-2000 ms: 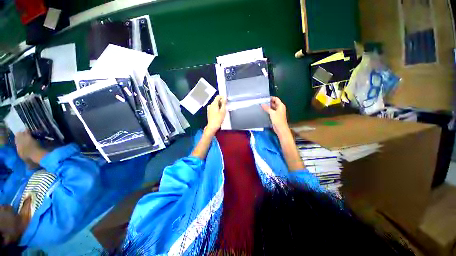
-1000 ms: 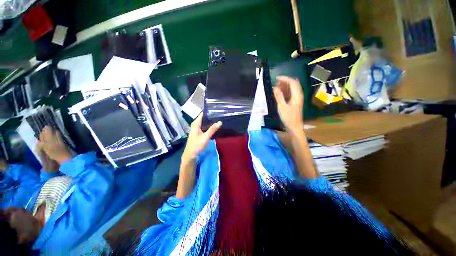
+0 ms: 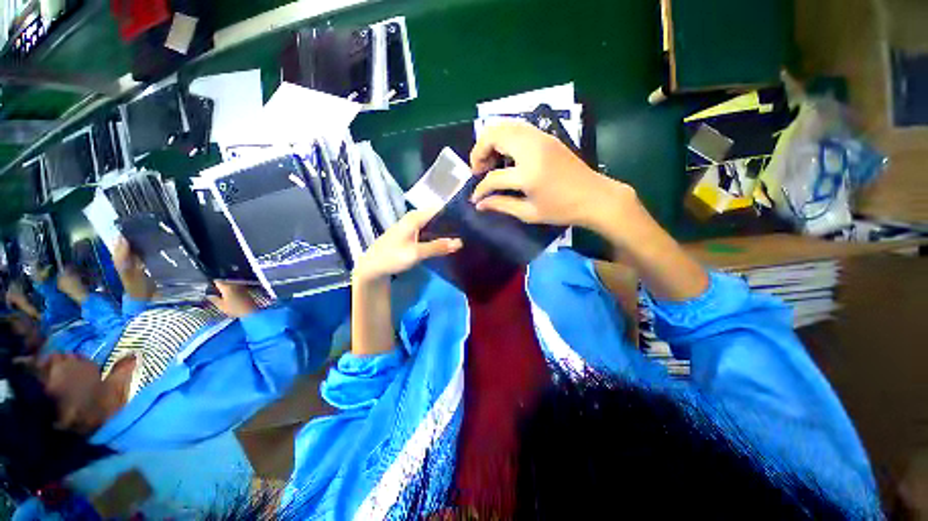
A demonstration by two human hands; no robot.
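A dark tablet case panel (image 3: 499,229), blurred and tilted, is between my hands in front of my body. My left hand (image 3: 395,247) holds its left edge, thumb on the face. My right hand (image 3: 534,178) is over its upper part with bent fingers and hides much of it; whether the fingertips grip it I cannot tell. A sticker backing sheet (image 3: 444,179) with a grey centre lies at the panel's upper left. Behind my right hand, a white interleaf sheet (image 3: 544,98) and part of another black panel with a camera cutout lie on the black mat.
A fanned panel stack (image 3: 280,222) lies at left. Another person (image 3: 219,351) in blue works beyond it. A carton (image 3: 865,305) with a white-edged pile (image 3: 784,290) stands at right. A clear plastic bag (image 3: 819,168) and yellow scraps (image 3: 728,193) lie on the right. A pale rail runs behind.
My right hand has moved left over the panel. The panel, upright a second ago, is now tilted and lower. The view has shifted, showing more of the neighbouring person.
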